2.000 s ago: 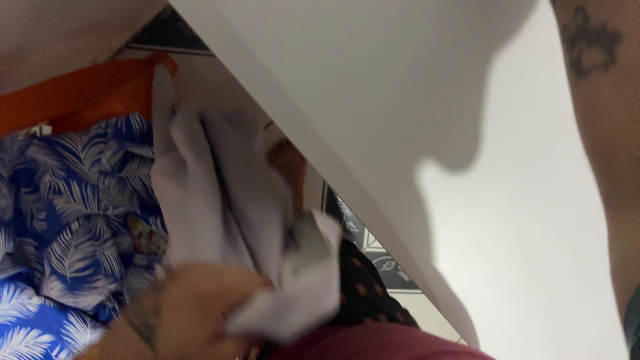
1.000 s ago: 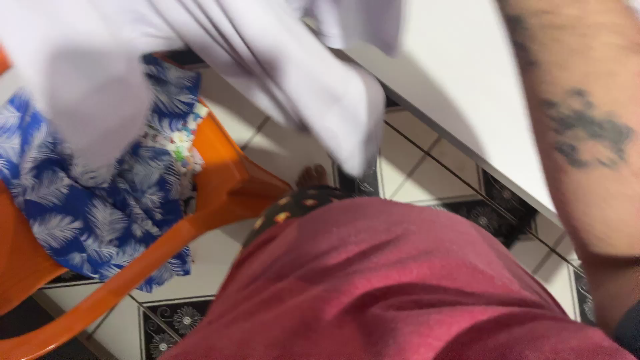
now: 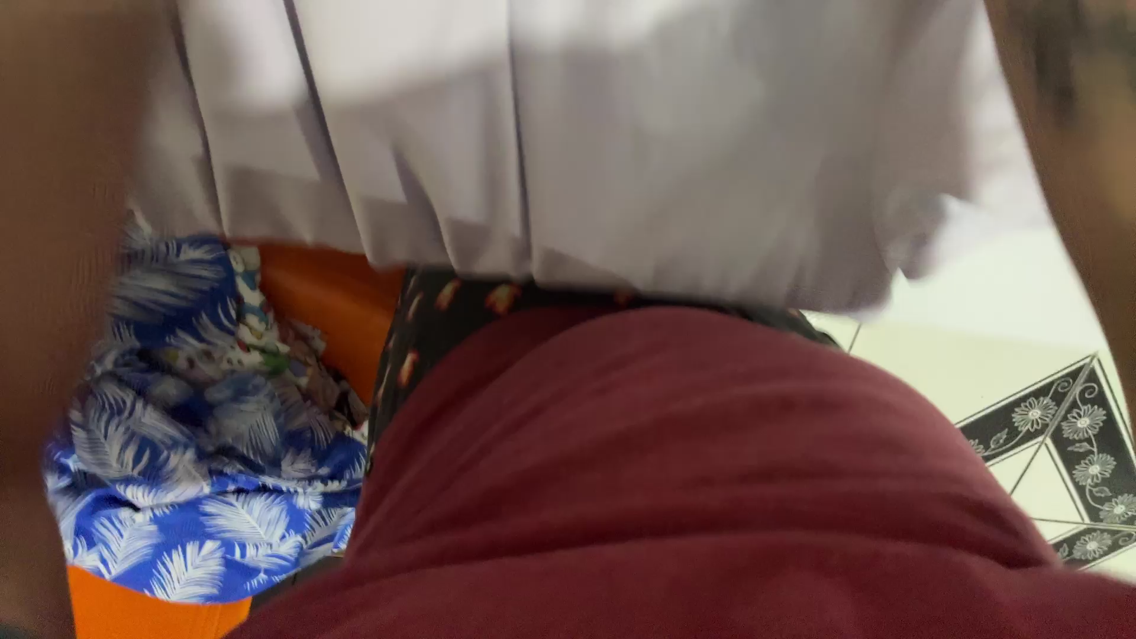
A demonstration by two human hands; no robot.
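Note:
A pale lilac-white cloth (image 3: 621, 160) hangs in folds across the upper half of the head view, in front of my body. Both my forearms run up the sides of the view, blurred, and my left hand and my right hand lie beyond the top edge, so their hold on the cloth is hidden. The cloth's lower edge hangs loose just above my dark red shirt (image 3: 692, 444). To the left lies a blue fabric with white leaf print (image 3: 240, 524), with a small multicoloured printed cloth (image 3: 253, 346) by it.
An orange plastic chair (image 3: 333, 306) stands at the left under the printed fabrics. A white surface (image 3: 1021, 257) lies at the right, behind the hanging cloth. Floor tiles with a black floral border (image 3: 1087, 435) show at the lower right.
The pale cloth, bunched at my hand two seconds ago and swinging at the upper left one second ago, now hangs spread wide across the view. Both forearms now flank it.

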